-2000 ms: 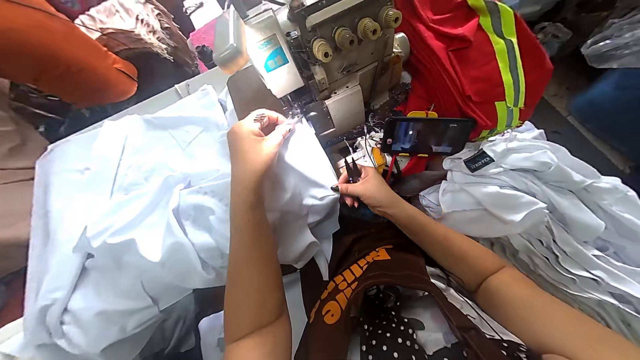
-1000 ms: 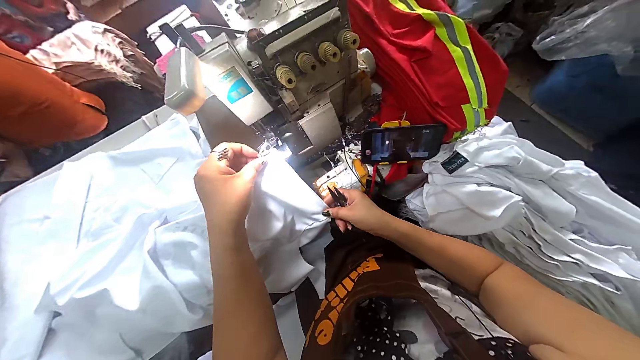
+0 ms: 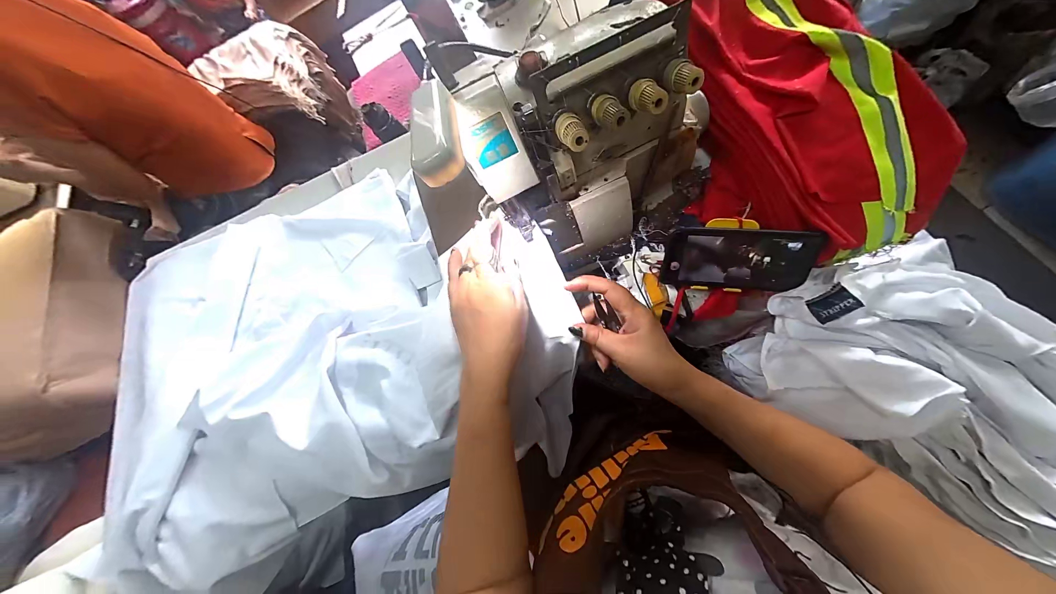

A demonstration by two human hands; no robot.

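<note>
An overlock sewing machine [image 3: 610, 124] with several tension dials stands at top centre, its lamp lighting the needle area. White fabric [image 3: 330, 330] spreads over the table on the left and runs up to the presser foot. My left hand [image 3: 487, 305], with a ring on one finger, presses on the fabric just in front of the foot; glare hides its fingertips. My right hand [image 3: 623, 330] pinches the fabric's right edge between thumb and finger. Small dark thread snips [image 3: 606, 313] are tucked within that same hand.
A phone [image 3: 742, 257] in a yellow holder stands right of the machine. Behind it hangs a red garment [image 3: 808, 124] with reflective tape. White garments [image 3: 899, 346] are heaped at the right. At the left are orange cloth [image 3: 124, 99] and a brown cardboard box [image 3: 58, 330].
My left hand has gone from pinching the fabric near the foot to lying flatter on it. My right hand still holds the edge and the snips.
</note>
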